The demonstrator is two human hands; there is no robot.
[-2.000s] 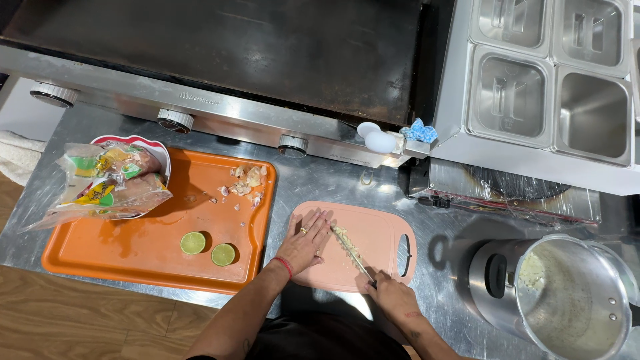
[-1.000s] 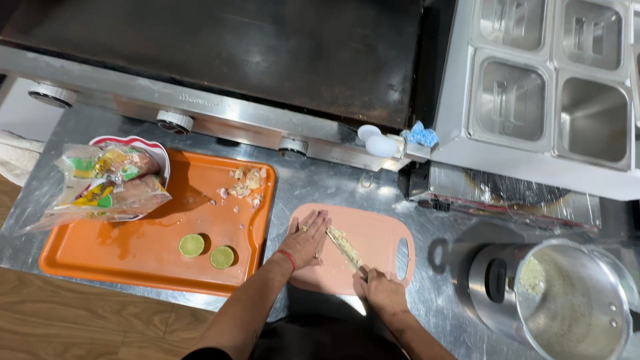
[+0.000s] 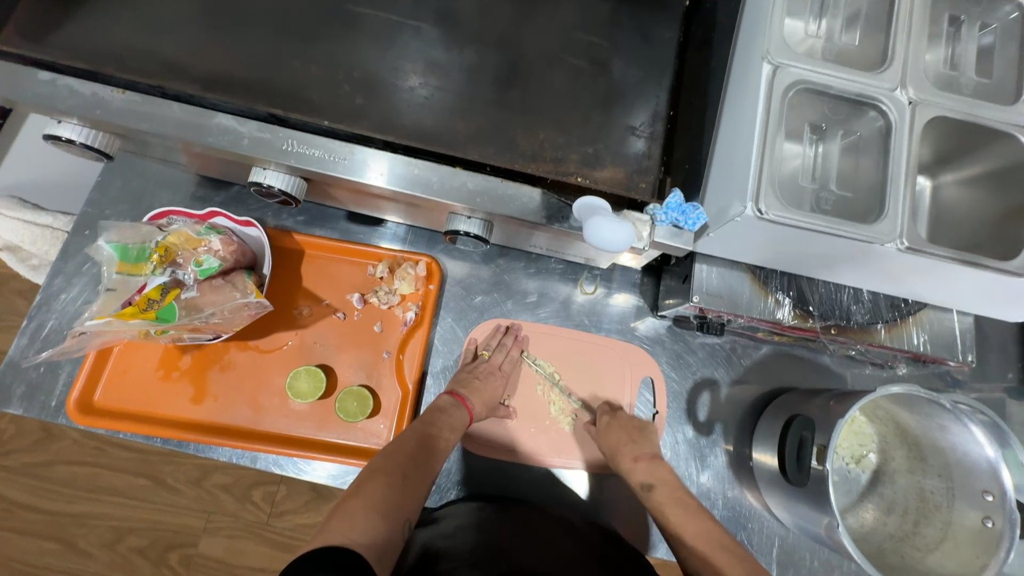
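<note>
A pink cutting board (image 3: 592, 360) with a handle slot lies on the steel counter. My left hand (image 3: 490, 374) rests flat on its left part, fingers extended, beside the knife's tip. My right hand (image 3: 626, 434) grips the handle of a knife (image 3: 556, 380), whose blade lies across finely chopped pale pieces (image 3: 556, 400), which look like garlic. A small pale piece shows by my left thumb. On the orange tray (image 3: 240, 432) to the left lie two lime halves (image 3: 306, 384) (image 3: 354, 403) and a pile of papery peels (image 3: 392, 288).
Packaged raw meat (image 3: 200, 276) sits on a plate at the tray's left. A large metal pot (image 3: 920, 480) with pale bits inside stands at right. Behind are a griddle (image 3: 384, 72) with knobs, a plastic-wrapped burner (image 3: 832, 308) and steel pans (image 3: 828, 160).
The knife keeps working over the chopped pieces, its blade shifting slightly in angle. My left hand stays at the board's left side.
</note>
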